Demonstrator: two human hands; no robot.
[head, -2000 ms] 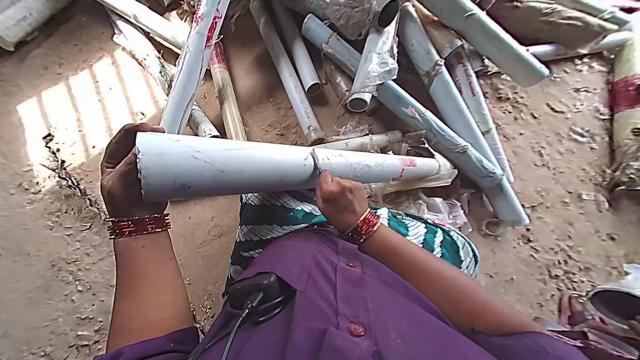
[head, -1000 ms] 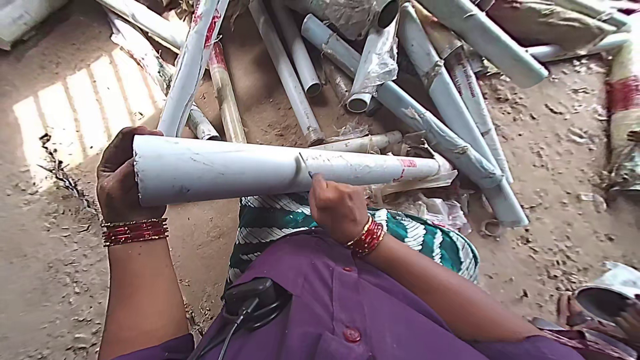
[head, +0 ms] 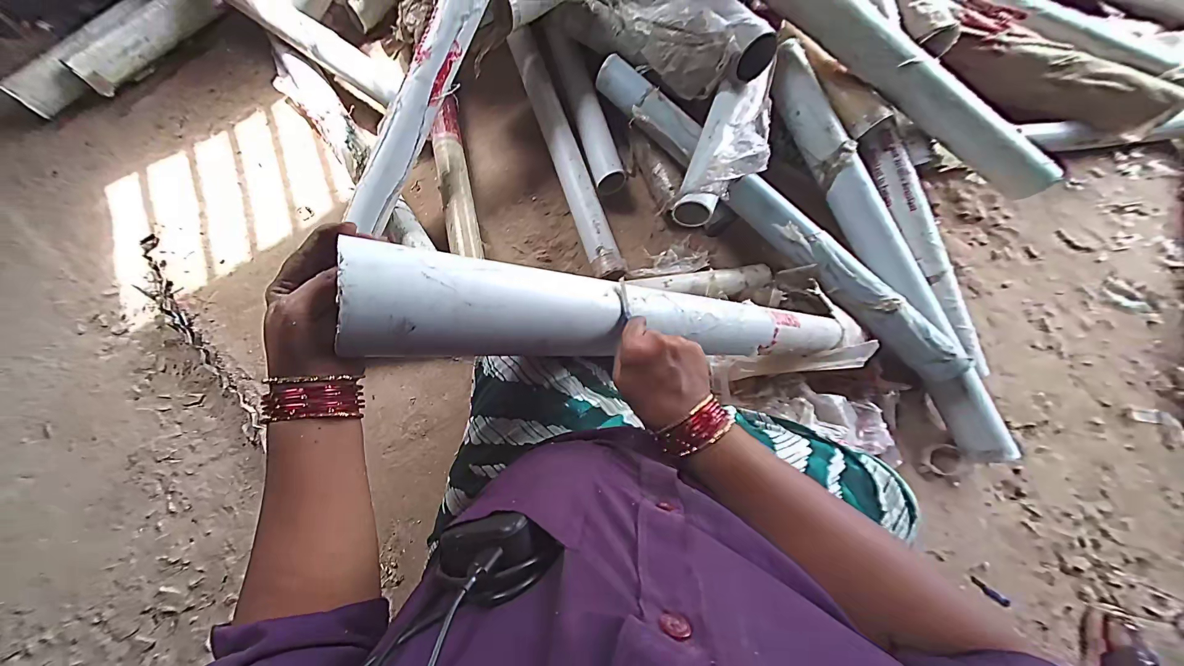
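Note:
A pale grey plastic pipe [head: 481,305] lies nearly level across my lap, its wide end at the left and red print near its far right end. Around that wide left end curl the fingers of my left hand [head: 305,301], partly hidden behind the pipe. My right hand [head: 661,370] is a closed fist at the pipe's lower edge, near its middle. From the fist a thin blade-like tool [head: 624,303] rises against the pipe wall; its handle is hidden in the fingers. Red bangles circle both wrists.
Many pipes lie heaped beyond my lap, among them a long grey pipe [head: 814,250] wrapped in torn film. Another pipe [head: 416,111] slants up just behind my left hand. Crumpled clear plastic [head: 846,416] lies right of my knee. Dirt floor [head: 139,518] with small scraps surrounds me.
My right hand has shifted slightly along the pipe, with the thin tool at the pipe wall. A metallic-looking round object at the lower right edge is no longer in view. My left hand keeps its hold.

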